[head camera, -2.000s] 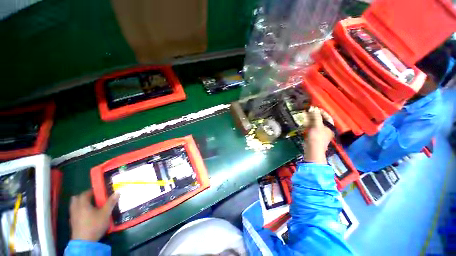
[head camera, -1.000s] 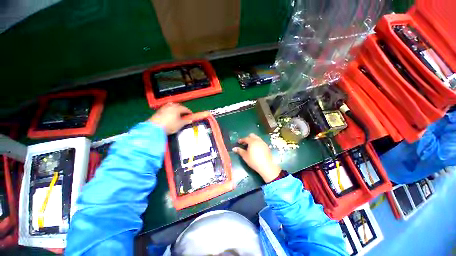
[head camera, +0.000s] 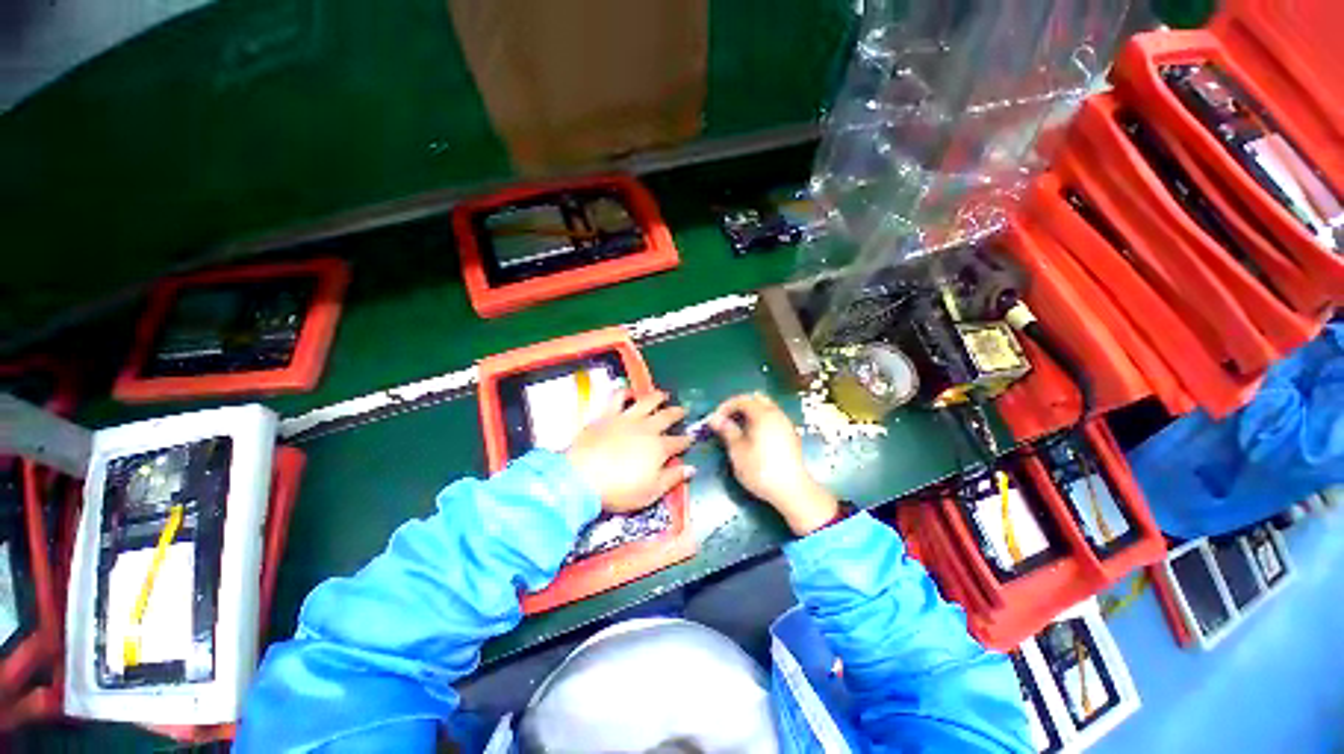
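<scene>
An opened tablet unit (head camera: 554, 414) with a white block and an orange strip lies in a red foam tray (head camera: 498, 354) in front of me. My left hand (head camera: 631, 451) lies over the middle of the tablet and hides part of it, with its fingertips at the tray's right edge. My right hand (head camera: 759, 446) is just right of the tray, its thumb and finger pinched together close to my left fingertips. Something small and dark shows at the right fingertips, too small to name. Whether the left fingers hold anything cannot be seen.
A white tray (head camera: 251, 566) with a tablet stands at left. Two red-framed tablets lie behind. At right are a round tin (head camera: 893, 379), pale bits (head camera: 842, 427), a soldering stand (head camera: 991, 351), a hanging clear plastic sheet (head camera: 943, 133) and stacked red trays (head camera: 1116, 243).
The tray was turned upright in front of me. My left hand moved from its top edge down over the tablet. My right hand came from the stand to beside the tray and stays there.
</scene>
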